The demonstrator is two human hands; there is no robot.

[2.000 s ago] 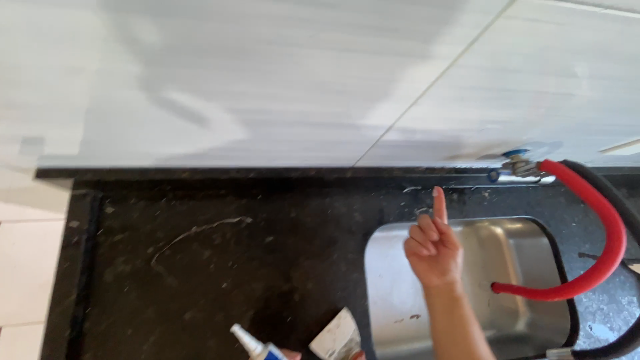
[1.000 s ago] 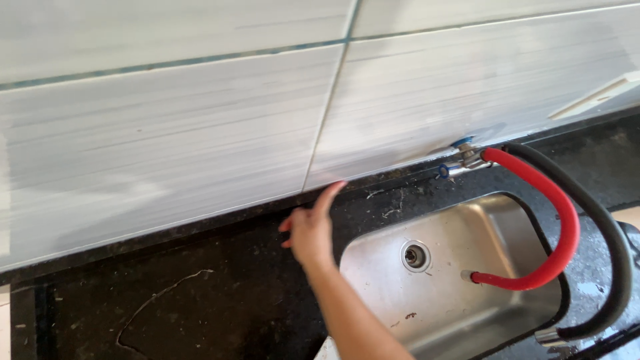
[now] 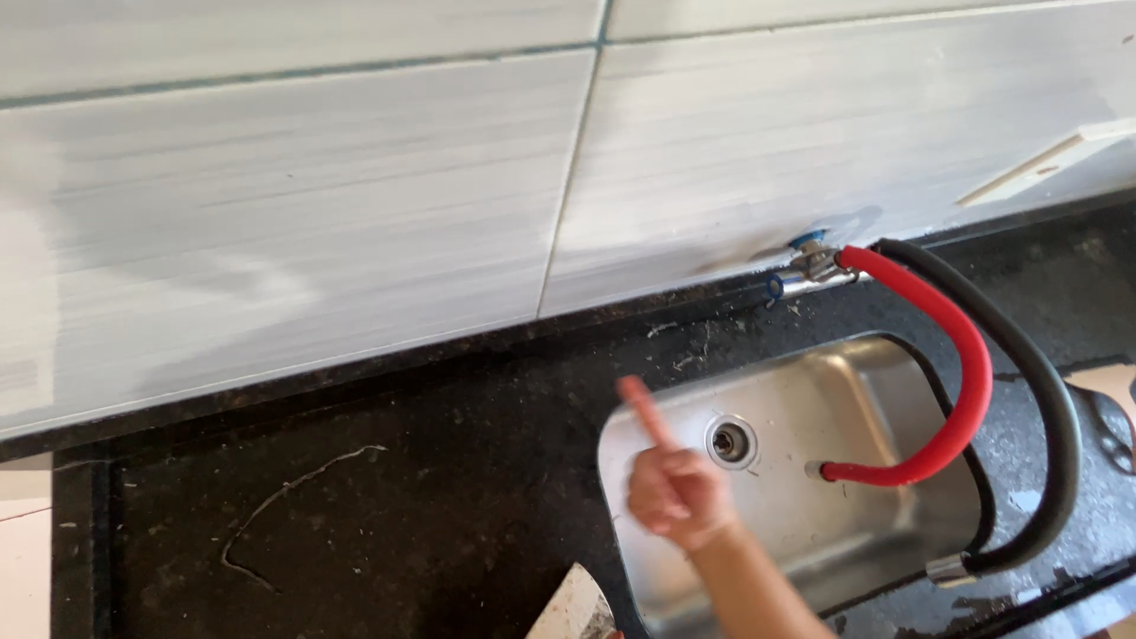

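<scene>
My right hand (image 3: pixel 679 497) is over the left side of the stainless steel sink (image 3: pixel 657 568), index finger extended toward the wall, other fingers curled, holding nothing. Only a fingertip of my left hand (image 3: pixel 617 635) shows at the bottom edge, against a pale, stained scraper blade (image 3: pixel 572 608); the rest of that hand is hidden. Left of the sink, a thin curved line of residue (image 3: pixel 288 486) marks the black stone countertop (image 3: pixel 426 532). A red flexible hose (image 3: pixel 963 355) runs from the wall tap (image 3: pixel 818 257) down into the sink, near the drain (image 3: pixel 731 441).
Beside the red hose, a black flexible hose (image 3: pixel 1047 382) arches past the sink's right side. White tiles (image 3: pixel 355 204) cover the wall above a narrow black backsplash (image 3: pixel 444 359). A pale strip (image 3: pixel 1029 169) lies against the wall at right. Small scraps (image 3: pixel 692 346) lie behind the sink.
My right hand has moved from near the wall's base back over the sink's left side, its index finger now extended. The white-and-blue tube seen two seconds ago is out of view.
</scene>
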